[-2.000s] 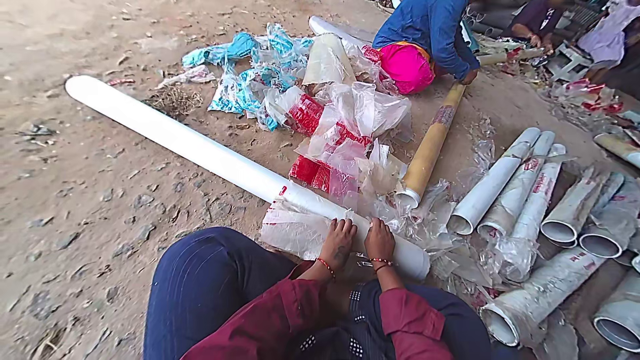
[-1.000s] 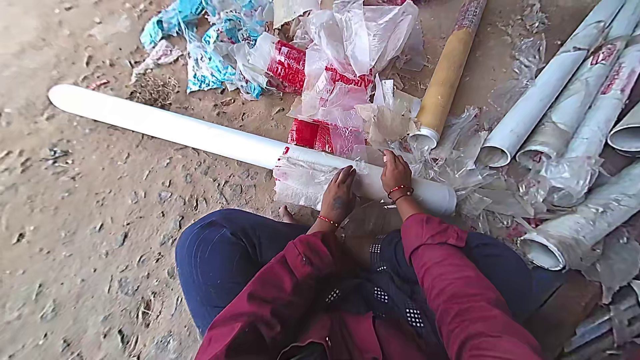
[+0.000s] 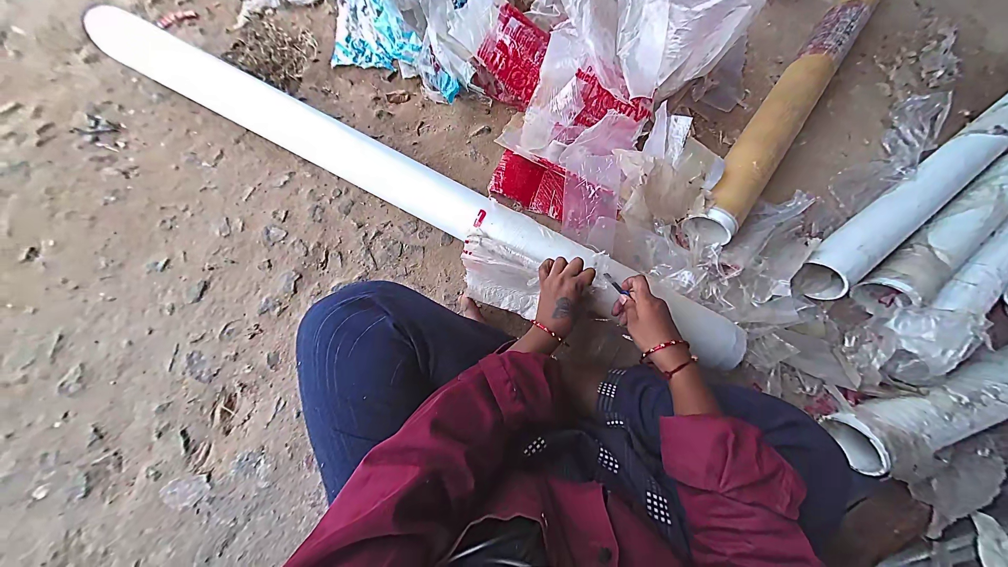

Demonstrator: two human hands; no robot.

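Observation:
A long white tube (image 3: 346,157) lies slantwise on the dirt ground, its near end across my lap. Torn clear plastic film (image 3: 500,272) with red marks hangs from the tube's near part. My left hand (image 3: 563,287) rests on the tube with bent fingers at the film's edge; whether it pinches the film I cannot tell. In my right hand (image 3: 644,309) is a small dark blade-like tool (image 3: 617,284), its tip against the tube just right of my left hand.
Crumpled clear, red and blue plastic film (image 3: 583,102) lies beyond the tube. A brown-wrapped tube (image 3: 776,134) points away at the upper right. Several white tubes (image 3: 890,213) and film scraps lie to the right, with another tube (image 3: 937,409) near my knee. Small stones dot the ground at left.
The small tool now shows in my right hand, which lay against the tube in the earlier frames. The view has tilted down, and the person at the top has left it.

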